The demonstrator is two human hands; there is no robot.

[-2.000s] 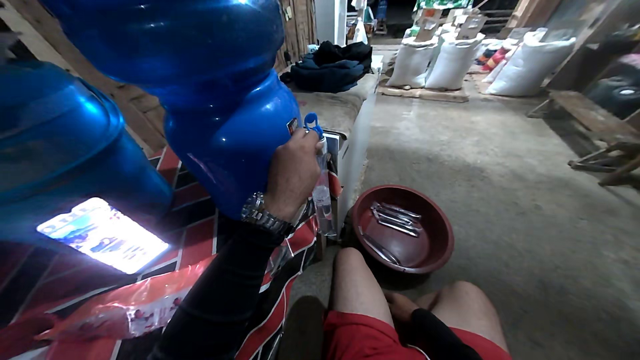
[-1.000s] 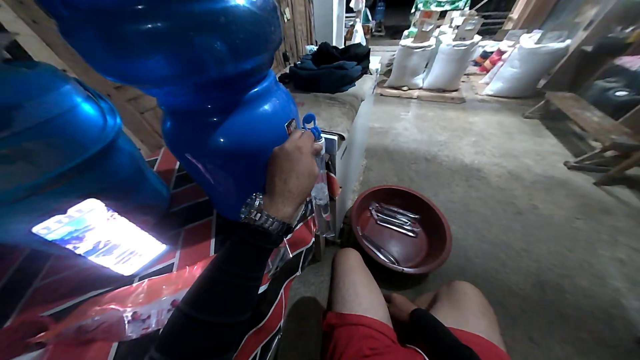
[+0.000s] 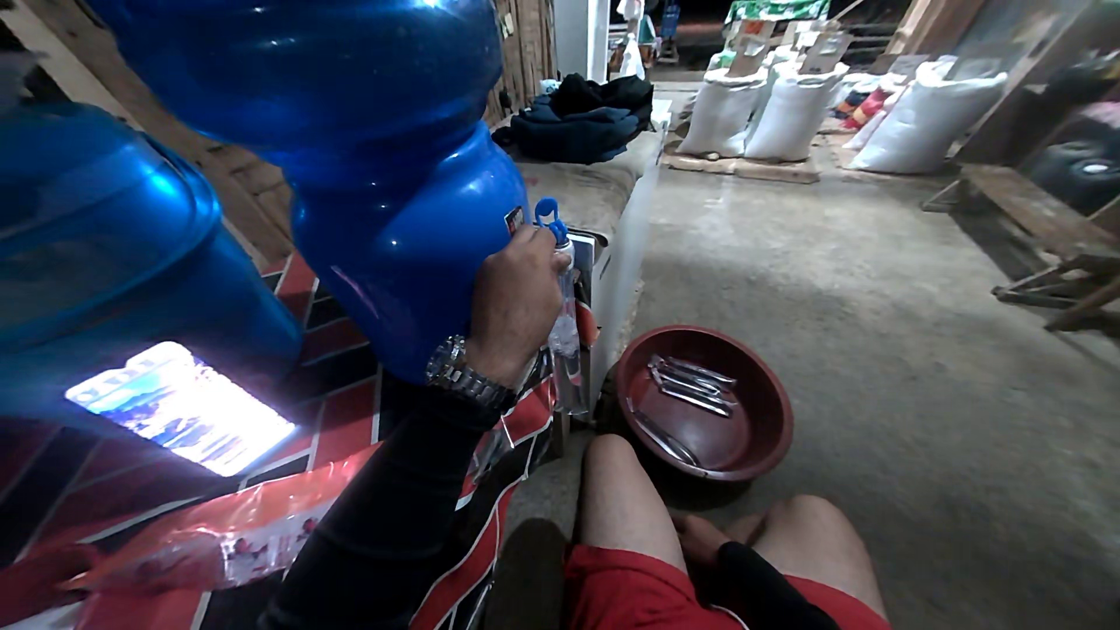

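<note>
My left hand (image 3: 518, 302), with a metal watch on its wrist, grips the top of a narrow clear plastic bag (image 3: 569, 363) at the blue tap (image 3: 549, 217) of a large blue plastic water container (image 3: 394, 219). The bag hangs below my fingers and looks partly filled with clear liquid. Between my thighs rests my right hand (image 3: 700, 538), partly hidden by the leg and the black sleeve; its fingers are hard to make out. A round dark red plastic basin (image 3: 781, 398) stands on the floor in front of my knees, with several slim, shiny filled plastic bags (image 3: 693, 385) lying inside.
A lit phone (image 3: 184, 407) and a red-orange plastic packet (image 3: 227, 534) lie on the red and black patterned cloth at the left. Beside them is another blue container (image 3: 105, 254). Dark clothing (image 3: 577, 122), white sacks (image 3: 787, 109) and a wooden bench (image 3: 1032, 206) are farther off.
</note>
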